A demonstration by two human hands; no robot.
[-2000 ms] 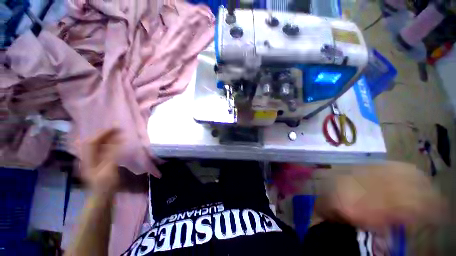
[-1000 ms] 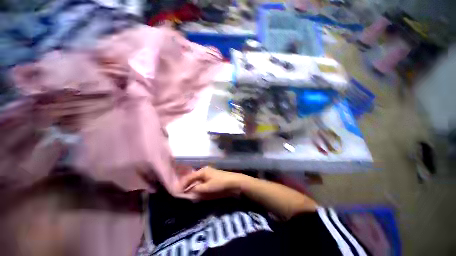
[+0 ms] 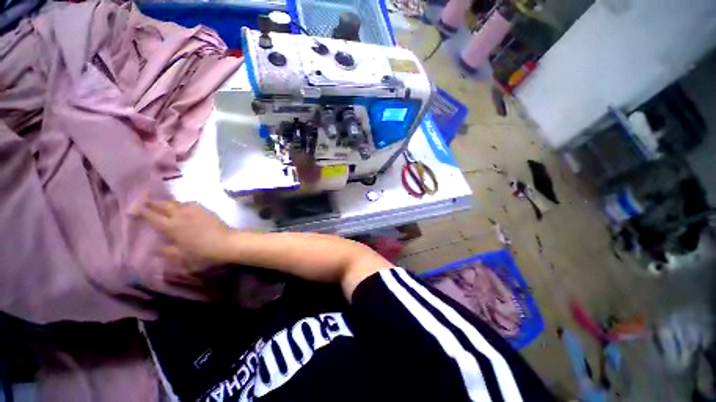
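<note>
A large heap of pink fabric fills the left side, draped over the table's left part and its front edge. My right hand reaches across my body from the right and lies on the heap's right part, fingers spread and pointing left. The cloth hides part of the hand's underside, so a grip cannot be made out. My left hand is not visible. The white-and-blue overlock machine stands right of the heap, its blue screen lit, with no cloth seen at its needle area.
Scissors with red and yellow handles lie right of the machine on the white table. A blue crate with pink pieces is on the floor. A pale blue basket stands behind the machine. Scraps litter the floor; a white panel stands upper right.
The view has turned right, so machine and table sit further left. My right hand has moved from the cloth's hanging corner further left onto the heap. The blurred left-hand area is no longer seen.
</note>
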